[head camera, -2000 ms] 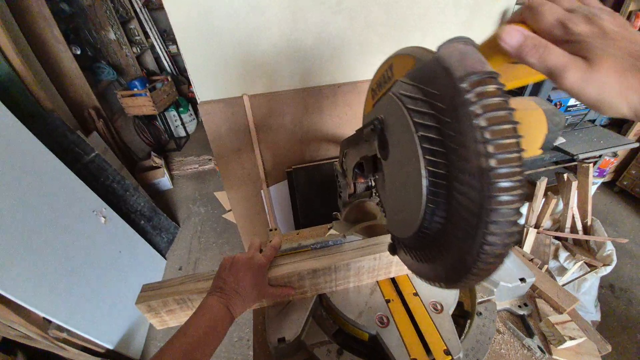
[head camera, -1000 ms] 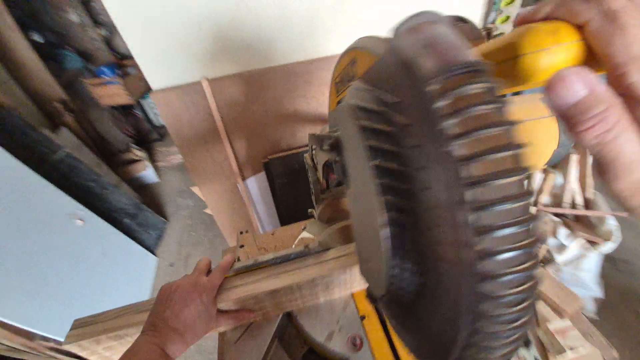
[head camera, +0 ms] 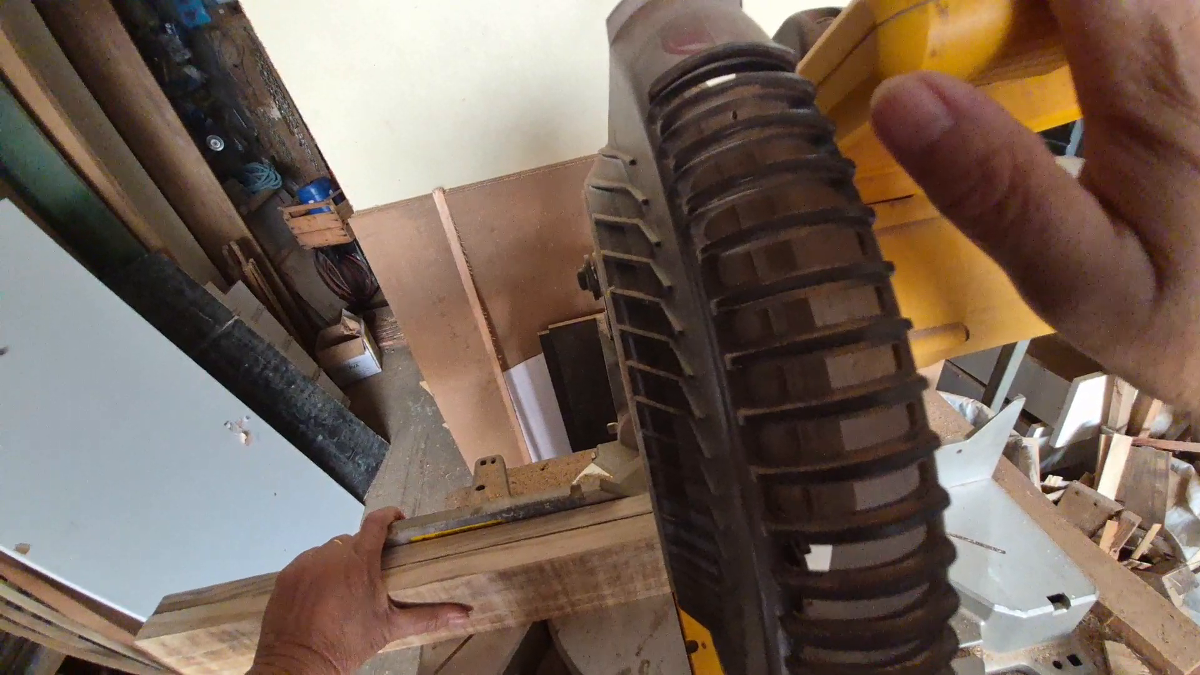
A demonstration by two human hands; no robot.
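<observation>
A thick wooden board (head camera: 534,567) lies against the metal fence (head camera: 487,517) of a miter saw. My left hand (head camera: 342,595) grips the board left of the saw head, thumb on its front face and fingers over its top by the fence. The dark ribbed blade guard (head camera: 806,309) of the saw fills the middle of the view and hides the blade and the board's right end. At the upper right, my right hand (head camera: 1078,178) is at the saw's yellow handle (head camera: 966,37), thumb apart; its other fingers are out of frame, so its grip cannot be told.
A brown panel (head camera: 403,281) stands behind the saw. A pale sheet (head camera: 141,394) and a black-edged beam (head camera: 272,375) are at left. A small carton (head camera: 349,349) and a wooden crate (head camera: 317,223) sit farther back. Wood offcuts (head camera: 1116,506) lie in a heap at right.
The saw head and my right hand look much larger and nearer than two seconds ago. My left hand stays on the board. The view has shifted.
</observation>
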